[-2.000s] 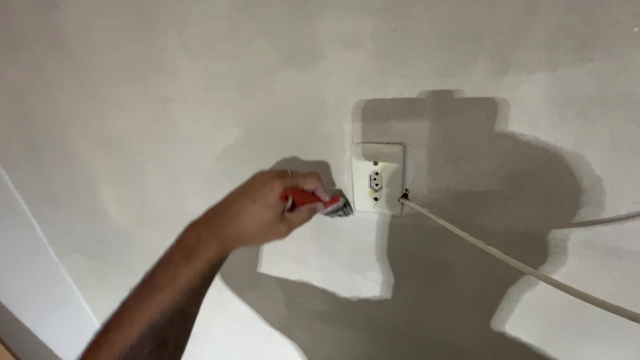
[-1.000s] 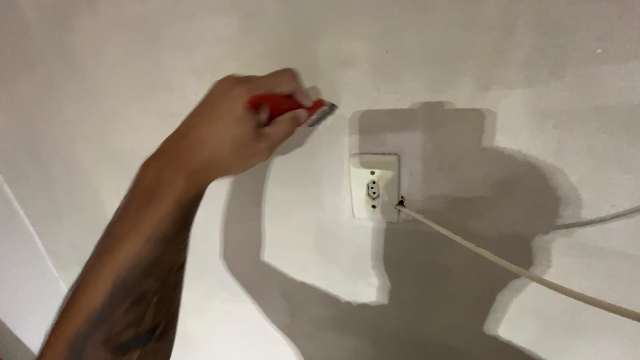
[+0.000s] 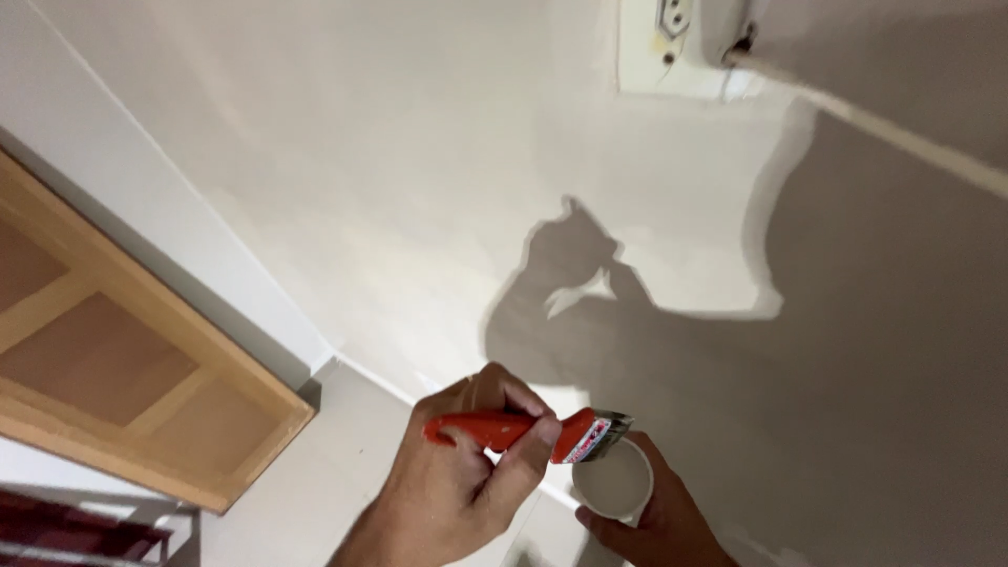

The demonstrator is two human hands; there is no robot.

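Observation:
My left hand point(image 3: 465, 472) grips the red handle of a paintbrush point(image 3: 504, 431), its bristles pointing right over the rim of a small white cup point(image 3: 614, 480). My right hand point(image 3: 669, 520) is wrapped around that cup at the lower centre. Inside the cup is a pale surface, perhaps paint. Whether the bristles touch the cup or what is in it, I cannot tell. Beyond both hands stands a light grey wall point(image 3: 394, 181), with a white electrical outlet plate point(image 3: 650, 71) at the top right.
A pale cable point(image 3: 890, 130) comes out of a hole beside the outlet plate and runs down to the right. A wooden panelled frame point(image 3: 157, 315) leans at the left, above a tiled floor point(image 3: 339, 457). Something dark red point(image 3: 71, 528) lies at the lower left corner.
My left hand with the brush has moved down from the wall near the outlet. My right hand and the cup have come into sight. The view has tilted down.

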